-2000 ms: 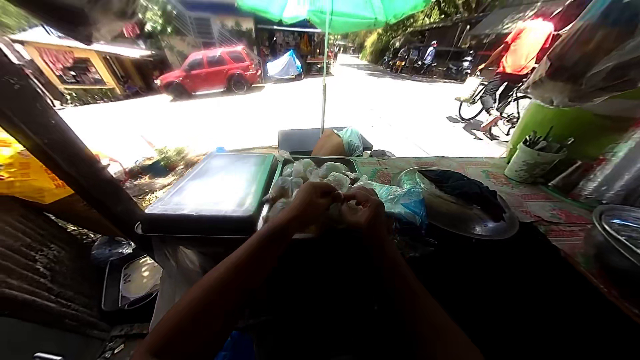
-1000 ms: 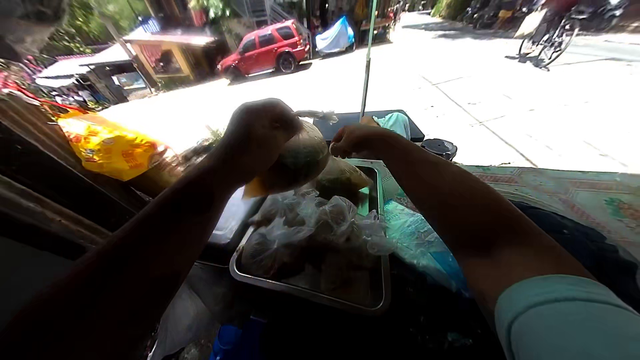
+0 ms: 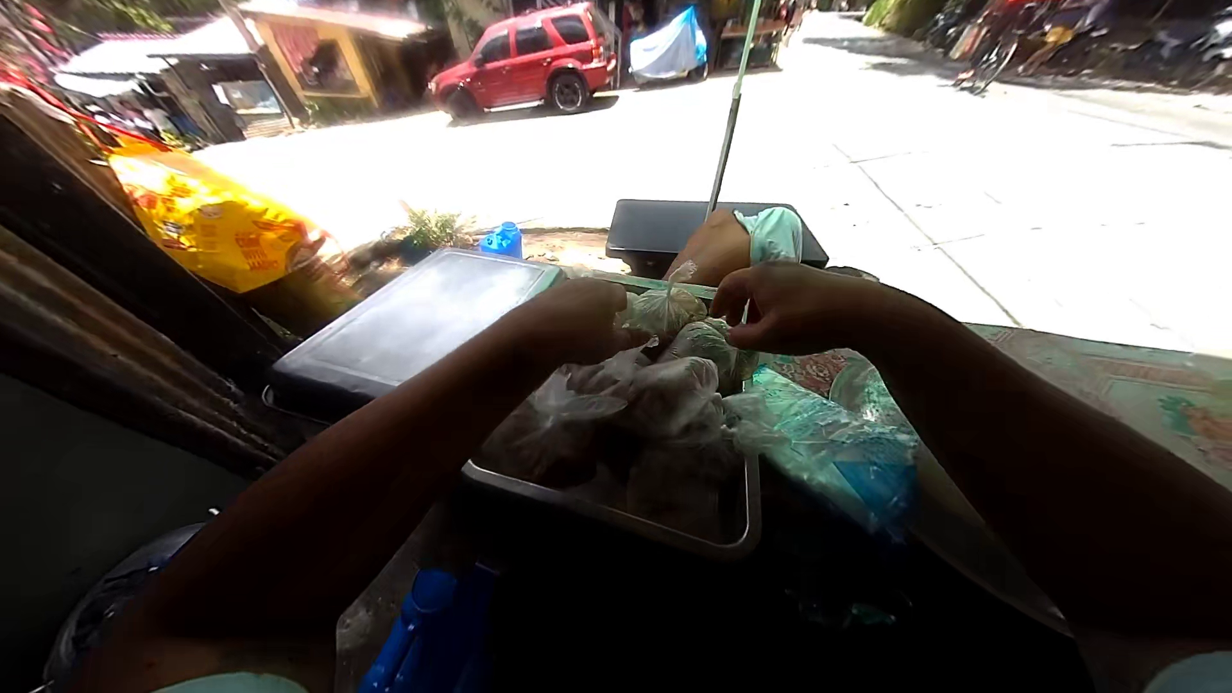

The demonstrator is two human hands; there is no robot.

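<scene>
A rectangular metal tray in front of me holds several knotted clear plastic bags with food in them. At its far end sits a small tied bag with pale green contents, its twisted top standing up. My left hand is at the left side of this bag, fingers bent; whether it grips the plastic I cannot tell. My right hand is just to the right, thumb and fingers curved apart above another bag, with nothing seen between them. Crumpled clear and blue plastic bags lie right of the tray.
A lidded flat container stands left of the tray. Behind it are a black flat surface and an umbrella pole. A yellow plastic bag hangs at left. Beyond the table, a red car stands by the road.
A filled bag raised near my left hand one second ago is no longer held up; both hands are lower, over the tray's far end. The cyclist has moved farther off along the road.
</scene>
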